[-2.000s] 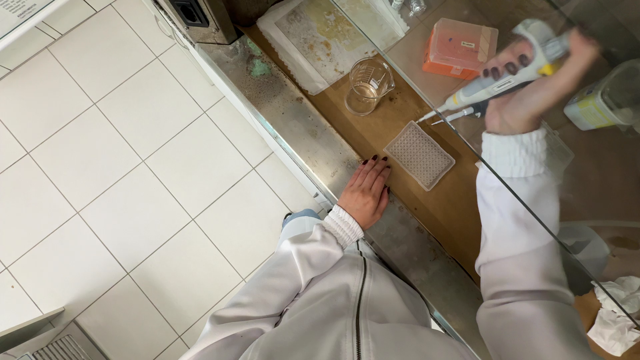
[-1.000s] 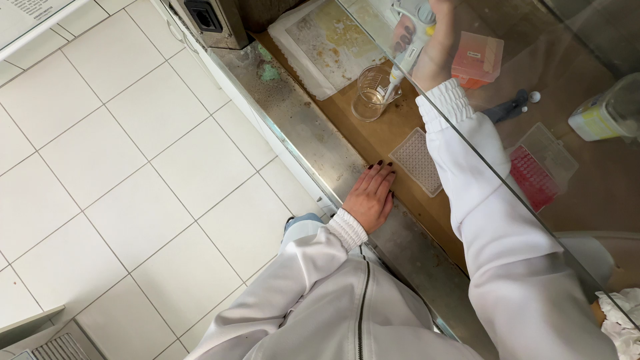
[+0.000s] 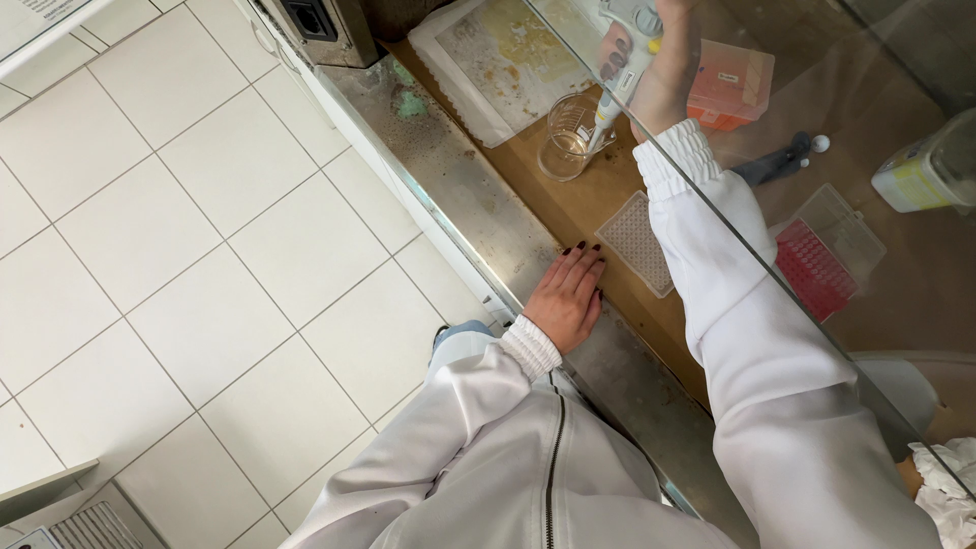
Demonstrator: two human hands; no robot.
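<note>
My right hand (image 3: 659, 76), partly behind the glass sash, grips a white and grey micropipette (image 3: 621, 80). Its tip end reaches into a glass beaker (image 3: 563, 162) on the brown paper. The beaker seems to hold little or no liquid; I cannot tell which. My left hand (image 3: 566, 299) lies flat on the metal front edge, holding nothing, fingertips at the paper's border. Just right of those fingers is a clear multi-well plate (image 3: 637, 240), partly covered by my right sleeve. Beyond that sleeve sits an open box of pink pipette tips (image 3: 816, 267).
The tilted glass sash (image 3: 732, 210) crosses above the work surface. Behind it are an orange lidded box (image 3: 730, 84), a dark pipette (image 3: 770, 162) lying down and a plastic container (image 3: 923, 171). A stained white sheet (image 3: 488, 91) lies behind the beaker. Crumpled white paper (image 3: 945, 488) is at lower right.
My right hand has moved from above the right of the well plate to the beaker, bringing the micropipette's end inside. The dark pipette and the pink tip box have come into view. My left hand stays put.
</note>
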